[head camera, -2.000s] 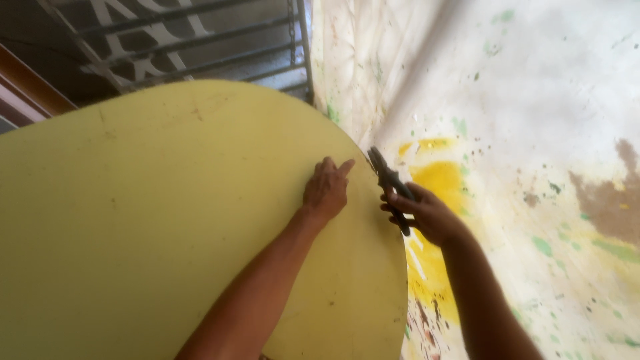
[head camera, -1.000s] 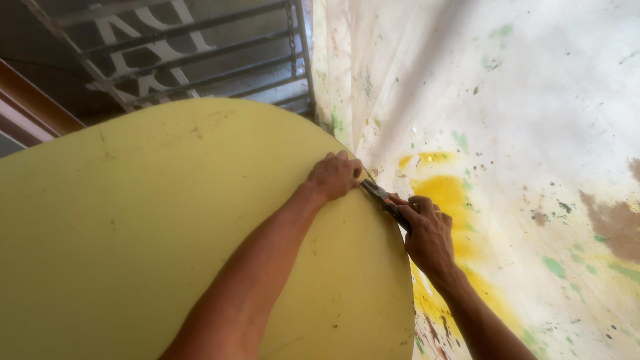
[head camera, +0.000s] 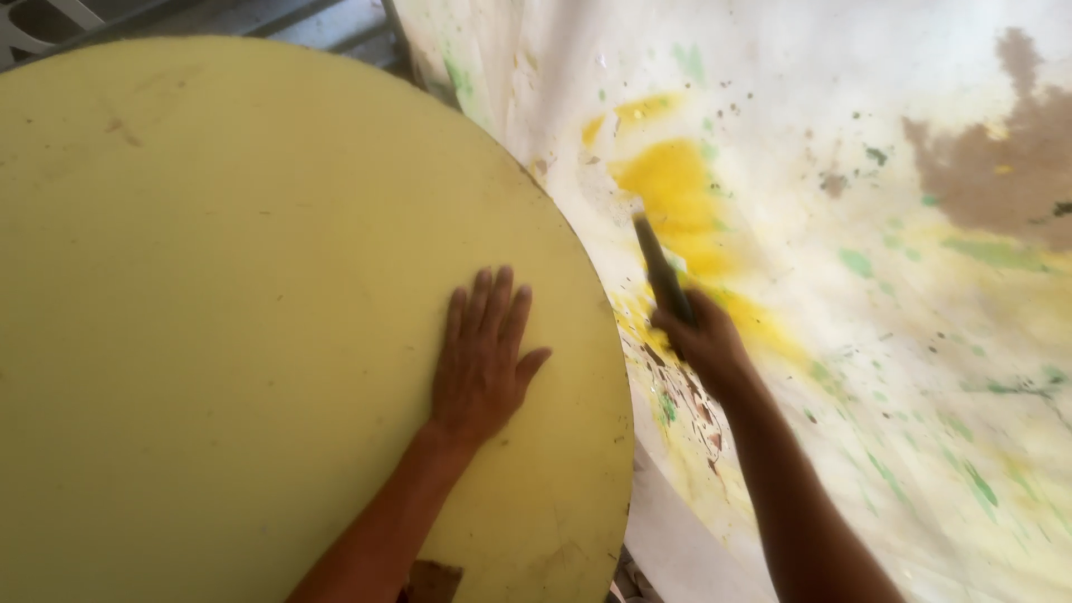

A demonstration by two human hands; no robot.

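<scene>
My left hand [head camera: 483,360] lies palm down, fingers a little apart, on a large yellow board with a rounded edge [head camera: 251,251]. Nothing is held in it. To the right, just beyond the board's curved edge, my right hand [head camera: 699,335] grips a dark hand tool [head camera: 660,266], which looks like pliers and points up and away. Its jaws are blurred, so whether they are open cannot be told. The tool is apart from the board.
A paint-stained white sheet [head camera: 796,276] spreads to the right of the board, with yellow, green and brown patches. Past the far edge of the board is a metal rack with bars [head camera: 335,29]. A small brown piece [head camera: 434,580] shows beside my left forearm.
My left hand has left the board's edge and now lies flat on its surface. The tool in my right hand has moved off the edge to the right. The view has shifted.
</scene>
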